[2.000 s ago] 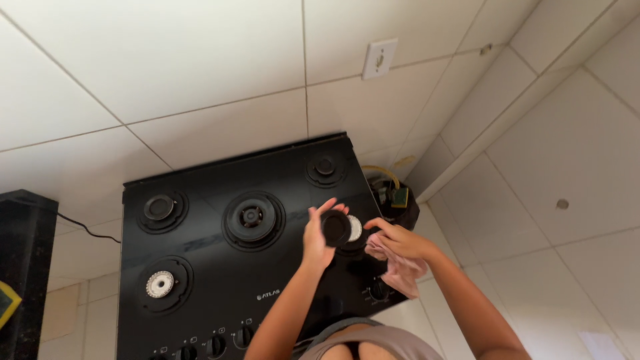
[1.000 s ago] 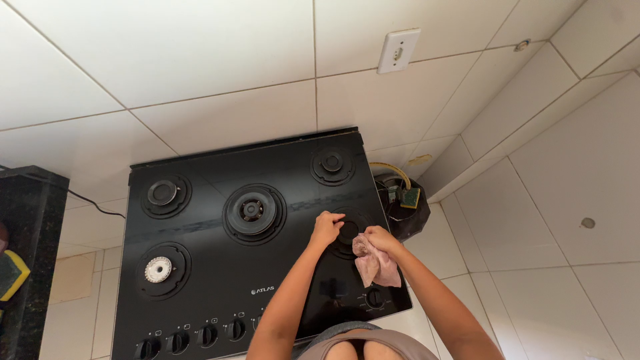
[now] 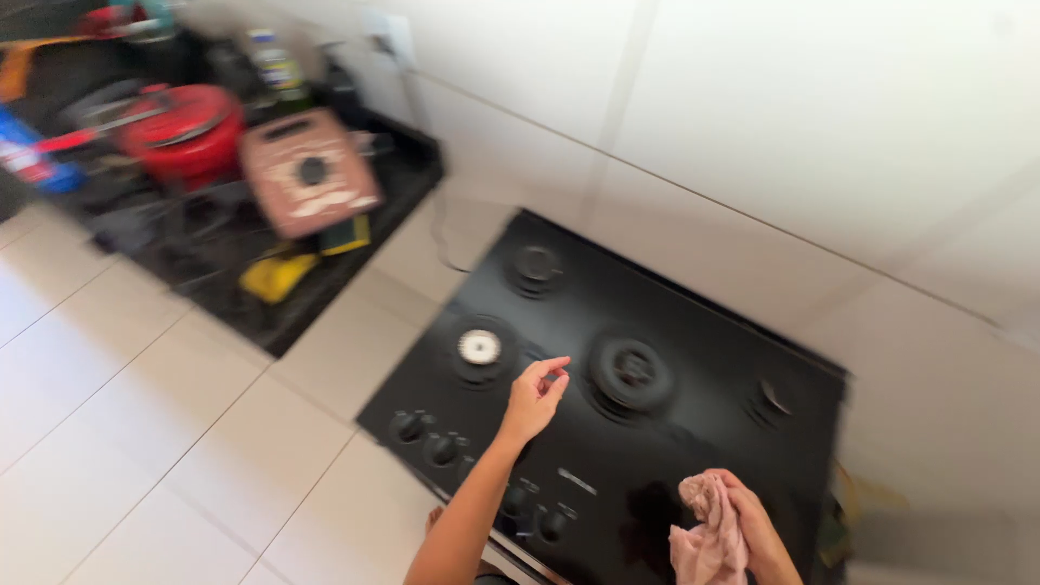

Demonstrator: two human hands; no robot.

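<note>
My left hand [image 3: 536, 396] holds nothing and hovers over the black gas cooktop [image 3: 691, 443], between the uncapped left front burner with its pale metal ring [image 3: 479, 347] and the large center burner [image 3: 631, 371]. Bunched in my right hand [image 3: 751, 520] is a pink cloth [image 3: 711, 528], over the right front part of the cooktop. The back left burner [image 3: 536, 264] wears a dark cap. Blur softens the back right burner [image 3: 768, 402]. The right front burner cannot be made out.
A dark stone counter [image 3: 317, 305] at the left bears a red lidded pot [image 3: 187, 134], a pinkish square board or box [image 3: 313, 171], a bottle [image 3: 276, 69] and a yellow item [image 3: 276, 276]. Control knobs [image 3: 443, 448] line the cooktop's front edge.
The view has swung left, bringing the counter into sight. My left hand has left the right front burner and moved left across the cooktop. The cloth is still in my right hand.
</note>
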